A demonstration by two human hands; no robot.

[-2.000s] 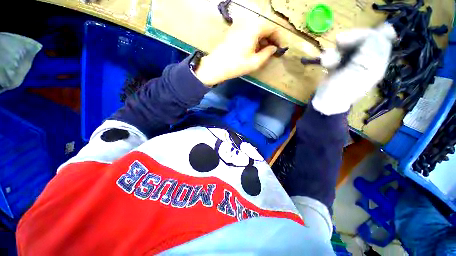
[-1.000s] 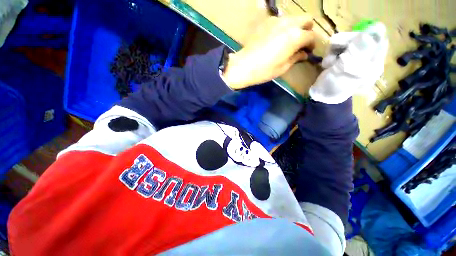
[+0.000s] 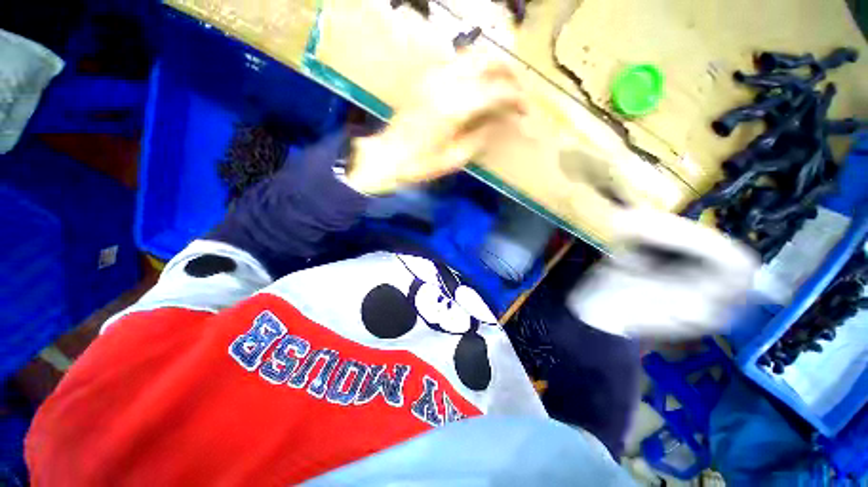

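My bare left hand point(image 3: 447, 124) is motion-blurred over the bench's front edge, its fingers pointing right; I cannot tell whether it holds anything. My white-gloved right hand point(image 3: 666, 276) is also strongly blurred, at the bench edge on the right. A small dark blurred shape point(image 3: 612, 194) shows at its upper left; I cannot tell if it is held. A small dark rubber piece point(image 3: 467, 38) lies on the bench beyond my left hand. Long glossy black tubular parts point(image 3: 780, 143) lie in a loose pile at the right.
A green round lid point(image 3: 637, 89) sits on a torn cardboard sheet point(image 3: 704, 43). A blue tray point(image 3: 817, 418) with black parts stands at the right, beside a white paper slip point(image 3: 809, 238). A blue bin point(image 3: 181, 181) with small dark pieces is below the bench at left.
My hands were close together over the bench a second ago and have moved apart. The left moved left, the right moved down towards me. The green lid, partly covered before, is now uncovered.
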